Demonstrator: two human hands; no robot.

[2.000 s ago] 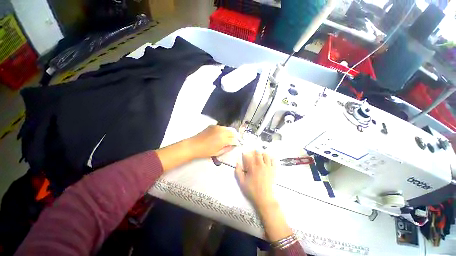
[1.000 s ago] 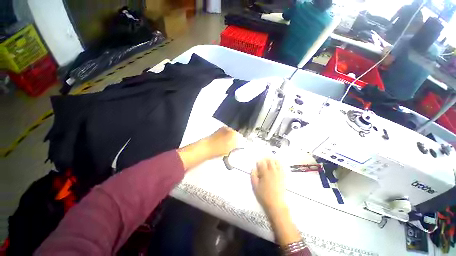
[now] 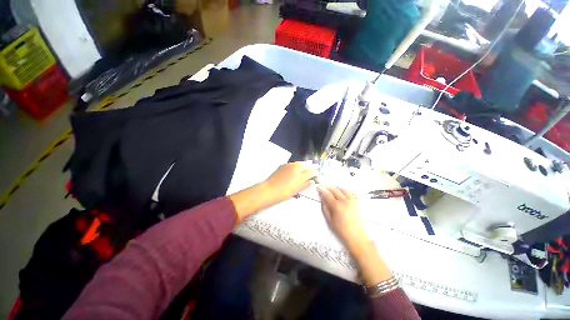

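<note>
My left hand [image 3: 290, 180] rests at the front of the needle area of the white sewing machine [image 3: 437, 169], fingers bent together near the presser foot [image 3: 330, 156]. My right hand [image 3: 340, 209] lies just right of it on the white table, its fingertips close to my left fingers. Glare hides what is between the fingertips. A small dark fabric piece [image 3: 299, 128] lies behind the needle. Large black fabric panels [image 3: 175, 134] spread over the table's left side and hang over its edge. Red-handled snips [image 3: 389, 194] lie right of the needle beside narrow dark strips [image 3: 420, 209].
The pale blue-white rim [image 3: 262, 56] runs behind the machine. Black fabric with orange parts [image 3: 69, 250] is piled below left. Yellow [image 3: 28, 57] and red crates [image 3: 40, 94] stand far left. Red crates [image 3: 306, 37] and people in green stand behind. A dark device [image 3: 522, 276] lies at right.
My left hand has moved toward the needle, and my right hand has come closer to it. The dark curved object that showed between my hands is now mostly hidden. The camera view has shifted slightly.
</note>
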